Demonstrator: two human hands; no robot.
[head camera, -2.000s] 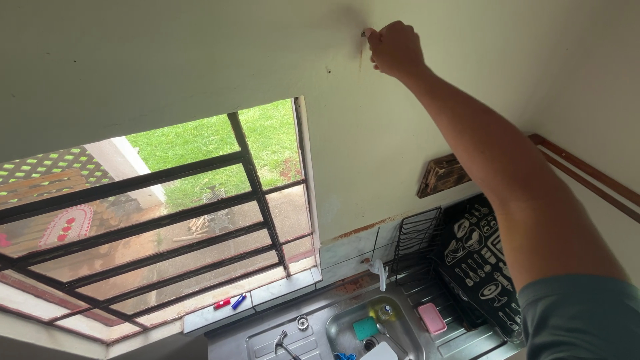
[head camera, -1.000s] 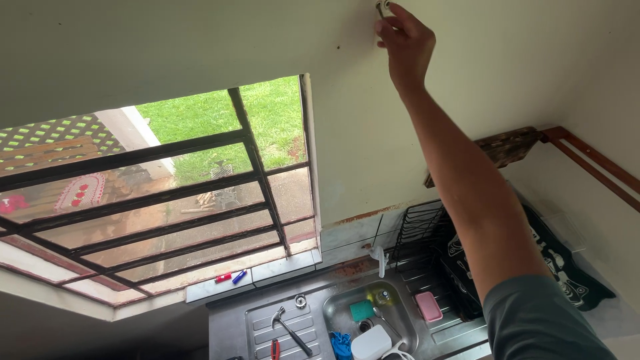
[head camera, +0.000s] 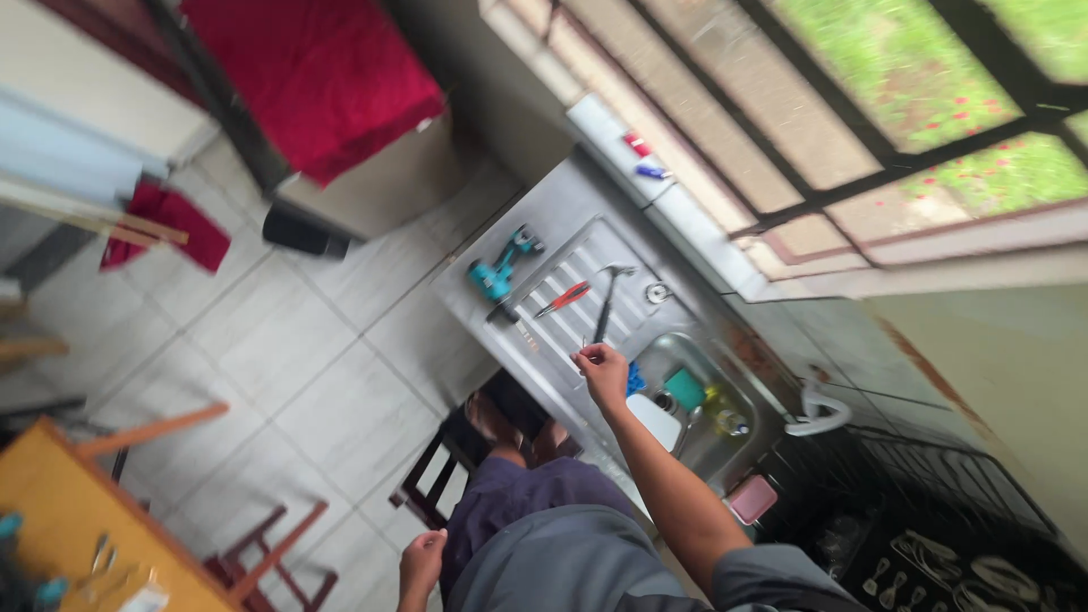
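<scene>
My right hand (head camera: 602, 371) is over the steel sink unit, its fingertips pinched on a small thin item too blurred to name. Just beyond it a claw hammer (head camera: 609, 299) lies on the ribbed drainboard. Pliers with red handles (head camera: 564, 299) and a teal cordless drill (head camera: 501, 276) rest to the left of the hammer. A round metal sink strainer (head camera: 657, 292) is at its right. My left hand (head camera: 422, 561) hangs low beside my purple shorts, fingers curled; whether it holds anything cannot be seen.
The sink basin (head camera: 714, 442) holds a green sponge (head camera: 685, 388), a white container (head camera: 654, 418) and a bottle. A dark wooden chair (head camera: 429, 472) is at my feet. A barred window is at upper right, a dish rack (head camera: 952, 476) at lower right, and a wooden table (head camera: 76, 518) at lower left.
My right hand has come down from high on the wall to above the drainboard. My left hand has come into view. The view has swung strongly down and turned.
</scene>
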